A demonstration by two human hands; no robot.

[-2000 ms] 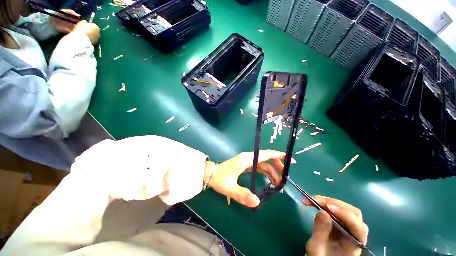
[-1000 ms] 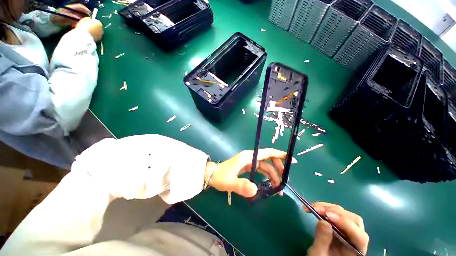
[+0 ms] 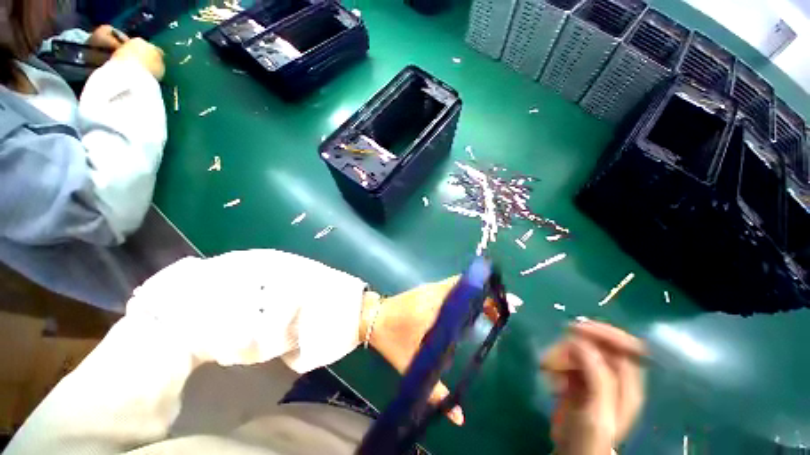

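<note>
A black phone middle frame (image 3: 417, 384), blurred and dark blue along one side, is tilted low in front of me. My left hand (image 3: 417, 324) holds it, with fingers on both sides of it. My right hand (image 3: 597, 378) is to the right of the frame, apart from it and blurred, with fingers bent together. The tweezers cannot be made out clearly at my right hand. A pile of thin white, pinkish and dark strips (image 3: 488, 197) lies on the green bench beyond the frame.
A black frame stack (image 3: 377, 187) stands left of the pile. Joined black stacks (image 3: 306, 58) are farther back. Large black stacks (image 3: 662, 209) stand at right, grey ribbed blocks (image 3: 568, 71) behind. A coworker's sleeve (image 3: 120, 147) is at left. Loose strips (image 3: 543, 264) lie on the green bench (image 3: 266, 133).
The phone frame has swung from upright to tilted low toward me, uncovering the strip pile. My right hand has moved away from the frame's lower end and slightly up.
</note>
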